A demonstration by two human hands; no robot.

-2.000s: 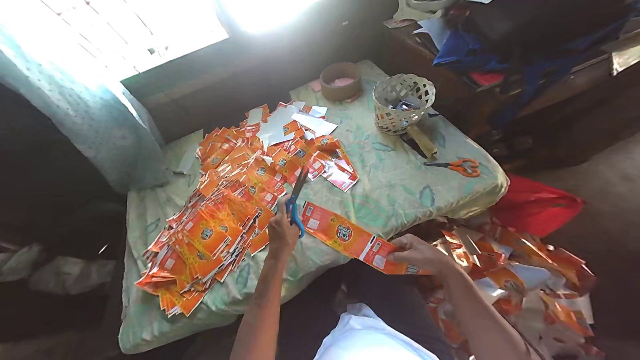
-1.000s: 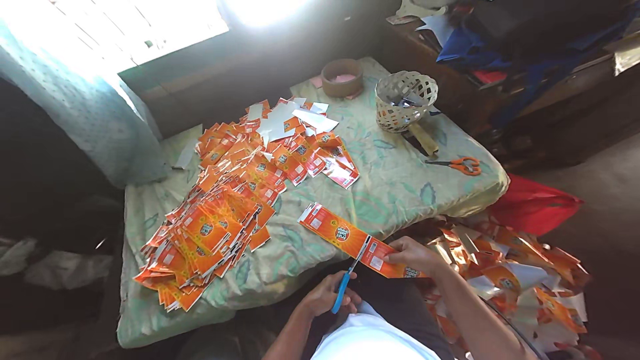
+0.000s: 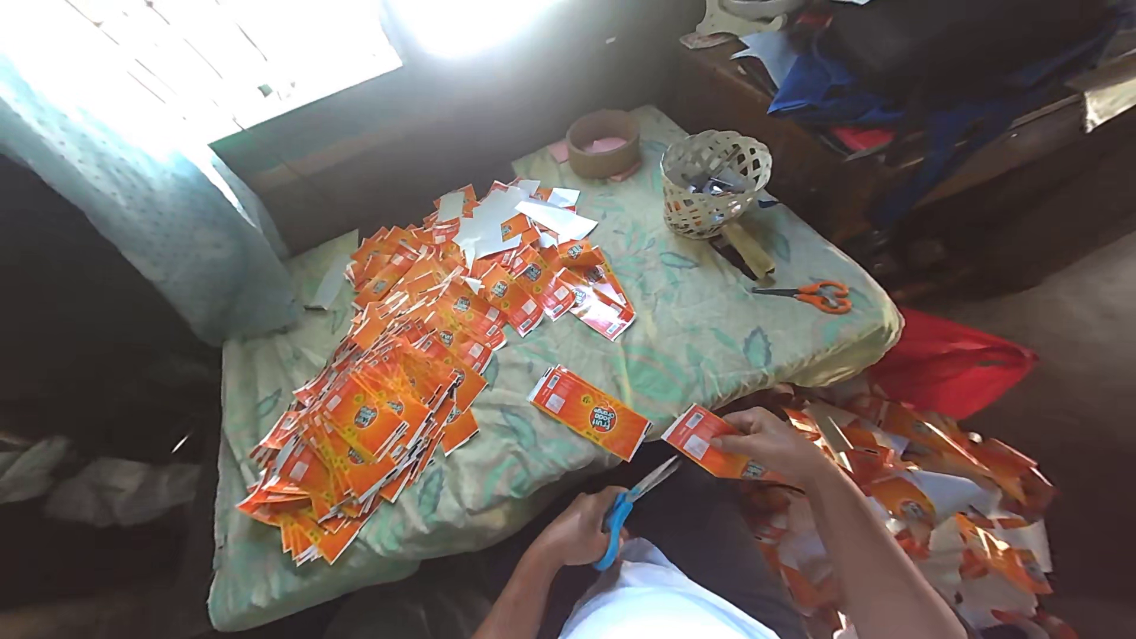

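Observation:
My left hand [image 3: 581, 530] grips a pair of blue-handled scissors [image 3: 619, 524], its blades pointing up and right, close to the table's front edge. Between the fingers and thumb of my right hand [image 3: 772, 444] is an orange printed label strip [image 3: 704, 441], held just right of the blade tips. A separate orange label piece [image 3: 592, 413] lies on the cloth-covered table [image 3: 710, 346], up and left of that strip. Farther left spreads a large pile of cut orange labels [image 3: 390, 382], with white paper scraps [image 3: 493, 224] on its far end.
At the table's far side stand a round brown container [image 3: 603, 158] and a woven basket [image 3: 710, 209] holding small items. Orange-handled scissors [image 3: 821, 297] lie near the right edge. Below, a heap of orange strips [image 3: 941, 506] lies by a red cloth [image 3: 950, 364]. A curtain [image 3: 160, 195] hangs left.
My left hand with the scissors moved down from the table to the strip, then slightly left of it. The strip, whole earlier, is now in two parts: one on the table, one in my right hand.

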